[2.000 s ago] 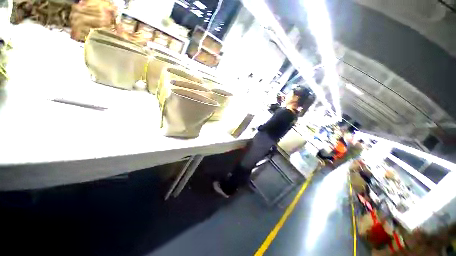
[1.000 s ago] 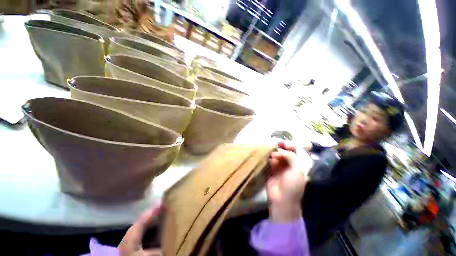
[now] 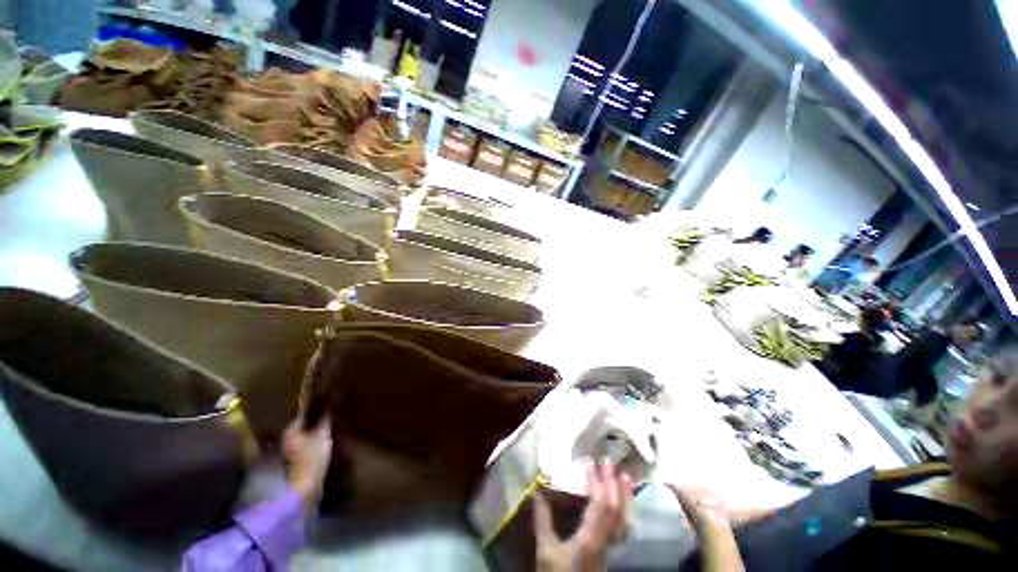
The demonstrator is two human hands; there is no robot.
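My left hand, in a purple sleeve, grips the left side edge of a dark brown open bag body at the front of the standing bags. A hand that looks like my right is at the bottom edge, partly cut off, fingers up and spread, before a whitish bag or wrap holding small pieces. Whether it holds anything is unclear. A yellow-edged piece is beside it. Taupe bag bodies stand open-mouthed in rows to the left and behind.
Another person's dark-sleeved arm reaches in from the right, its hand near mine. Loose small pieces lie on the white table. Rust-brown bags are piled behind. Yellow-edged pieces lie farther right.
The tan piece held between both hands is no longer seen in that pose. My left hand is now at a dark brown body beside the rows. The other person's arm has come in.
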